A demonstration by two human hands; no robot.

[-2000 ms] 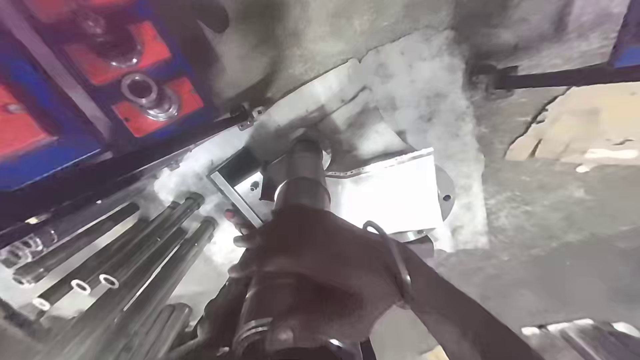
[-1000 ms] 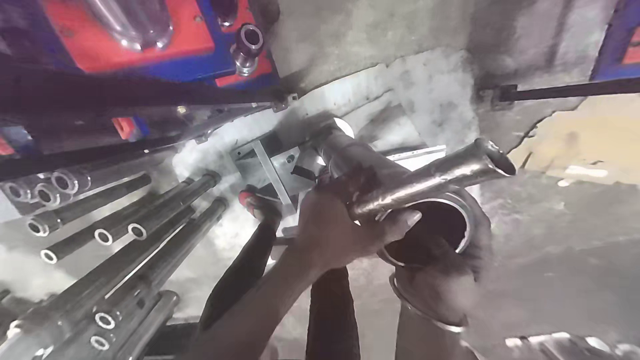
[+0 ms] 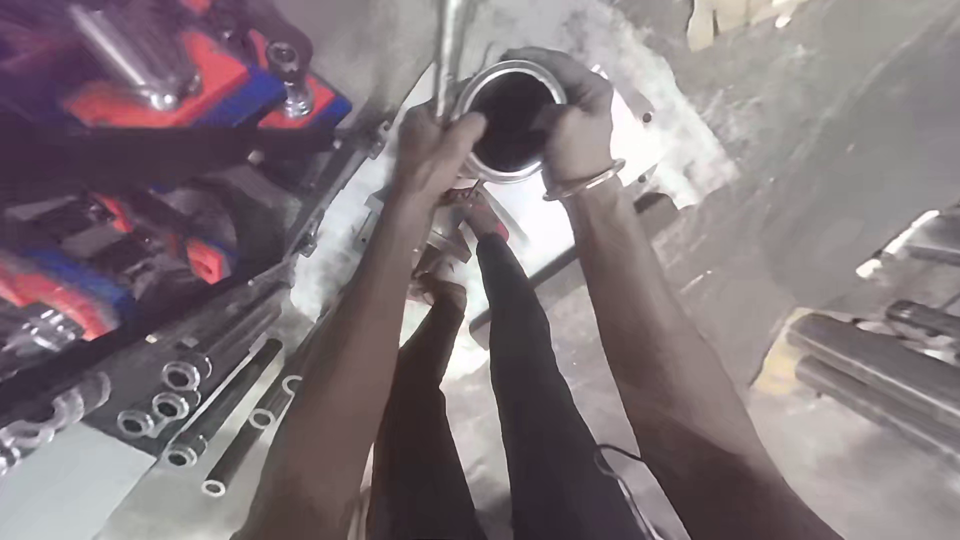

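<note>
A wide metal cylinder is held between my two hands, its round open end facing me and its inside dark. My left hand grips its left side, with the thumb over the rim; the same hand lies against a thinner metal rod or tube that points up the view. My right hand grips the right side of the cylinder, fingers wrapped around its outside and thumb at the opening. A bangle sits on my right wrist. The cylinder's far end is hidden.
Several metal tubes lie at lower left beside a dark rack with red and blue holders. A bright plate lies on the floor beyond my hands. My legs and feet are below. More bars lie at right.
Both hands have turned the cylinder so that its open end faces me. The thinner tube pointed to the upper right a second ago and now points up. The view has turned and shifted.
</note>
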